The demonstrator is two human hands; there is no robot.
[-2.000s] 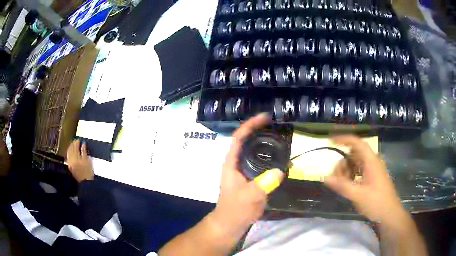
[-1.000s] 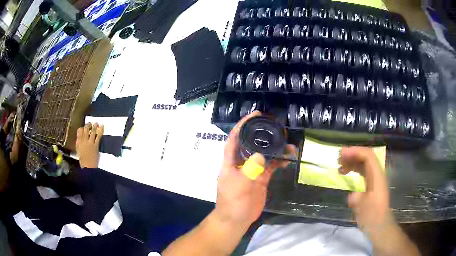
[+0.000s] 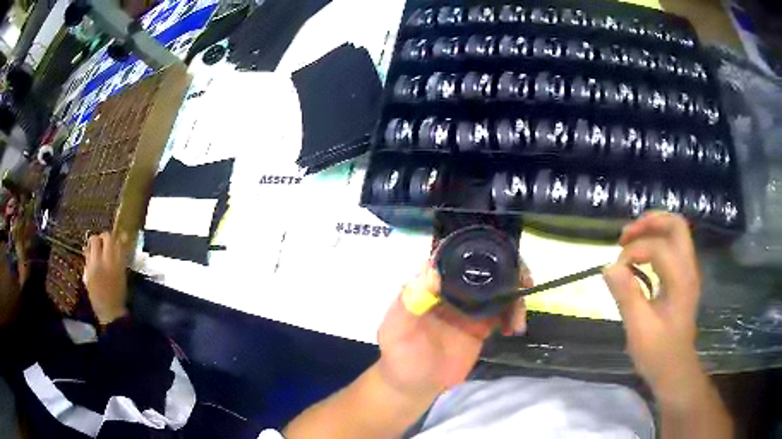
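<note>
My left hand (image 3: 437, 339) holds a round black unit (image 3: 477, 267) from below, its ringed face up with a shiny mark at the centre. A yellow finger cot (image 3: 420, 293) covers one digit at the unit's left side. A thin black strip (image 3: 564, 279) runs from the unit's lower right edge to my right hand (image 3: 656, 287), which pinches it; its end curls beyond the fingers. A yellow backing sheet (image 3: 583, 302) lies beneath the strip. The black divided tray (image 3: 549, 221) behind holds rows of similar units, with a gap in the front row.
Black die-cut sheets (image 3: 339, 107) lie left of the tray. Further left are a black sheet with a pale strip (image 3: 182, 214) and a brown divided carton (image 3: 159, 129). A neighbouring person's hand (image 3: 105, 276) is at the carton. Crinkled clear plastic (image 3: 759, 180) lies at the right.
The unit and my left hand have moved right and slightly down. My right hand has risen and now pinches the strip, which is drawn out straight. The neighbour's hand has moved to the carton.
</note>
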